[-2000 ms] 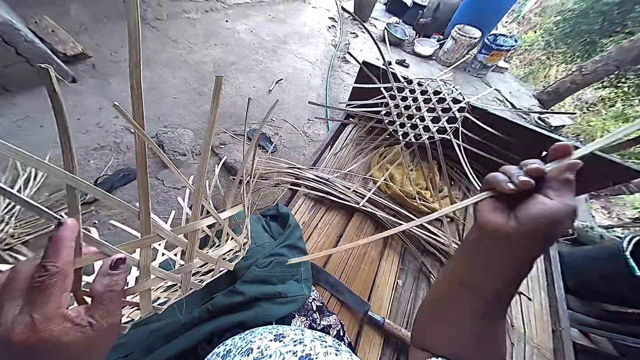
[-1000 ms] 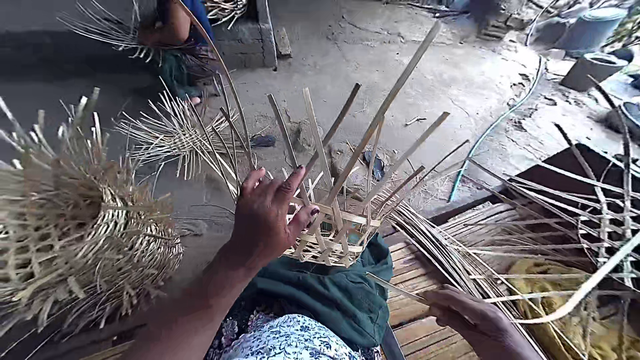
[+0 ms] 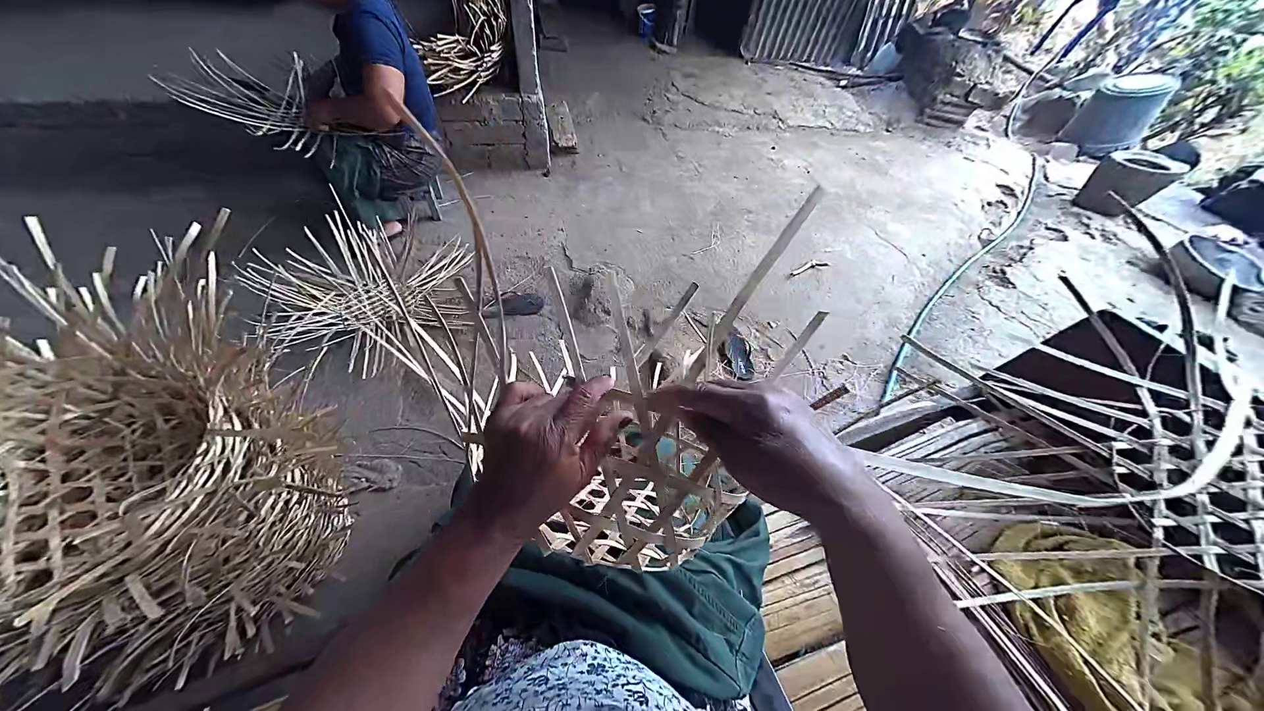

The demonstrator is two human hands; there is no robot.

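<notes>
A partly woven open-weave basket (image 3: 632, 523) of flat bamboo-like strips rests on the green cloth (image 3: 681, 612) over my lap, its loose strip ends standing up. My left hand (image 3: 543, 449) is at the basket's upper left edge, thumb and fingers pinching a strip there. Close beside it, my right hand (image 3: 760, 434) pinches a strip at the upper edge, with a long pale strip (image 3: 1027, 491) trailing from behind that wrist to the right. The fingertips nearly meet, and the exact crossing between them is partly hidden.
Stacked woven baskets (image 3: 197, 474) stand at the left. A woven strip base (image 3: 365, 291) lies on the floor, and a person (image 3: 380, 89) sits working beyond it. At the right are a slatted bamboo bench (image 3: 805, 592), yellow cloth (image 3: 1086, 602), another open weave (image 3: 1185, 484) and a hose (image 3: 963, 272).
The view has swung left since the first frame. My right hand, lower right of the basket a second ago, has come up to its upper edge beside my left hand.
</notes>
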